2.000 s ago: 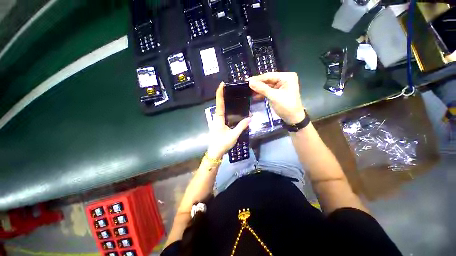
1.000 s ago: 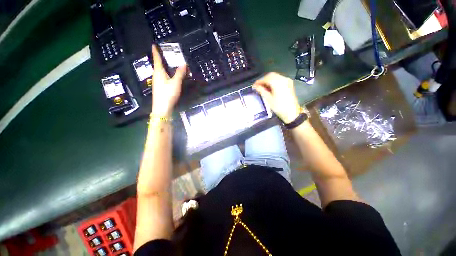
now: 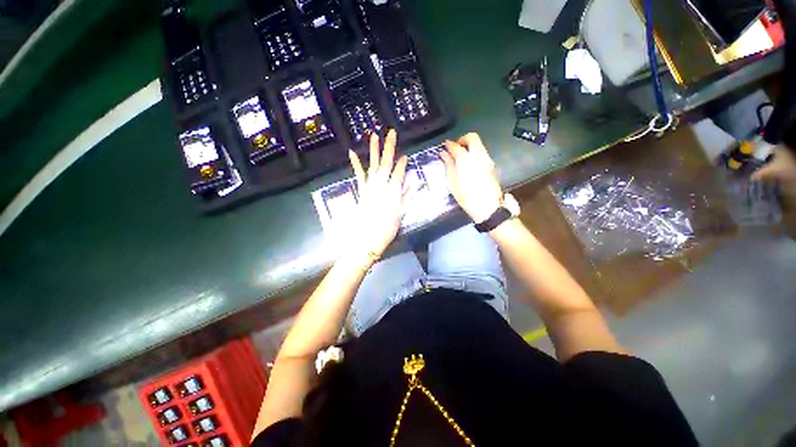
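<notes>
A pale, shiny film sheet with dark-edged rectangles [image 3: 425, 199] lies at the front edge of the green bench. My left hand [image 3: 377, 196] rests on it palm down, fingers spread, covering part of it. My right hand [image 3: 472, 177] has its bent fingertips at the sheet's far right end; whether a film is lifted there is hard to see. Beyond is a black phone tray [image 3: 281, 171]. Its near row holds three closed phones, left [image 3: 201, 155], middle [image 3: 254, 125] and right [image 3: 305, 113], and open phones showing keypads lie to their right.
Small black parts with a thin metal tool [image 3: 544, 103] and a white wipe [image 3: 583, 70] lie on the bench at right. A brown carton [image 3: 586, 255] with clear scraps stands below the right edge. A red tray stack [image 3: 247, 377] is at lower left. Another person's hand [image 3: 773, 169] shows at far right.
The phone earlier in both hands is gone from them. My left hand was at a closed phone in the tray and has come back onto the sheet. My right hand has stayed near the sheet's right end.
</notes>
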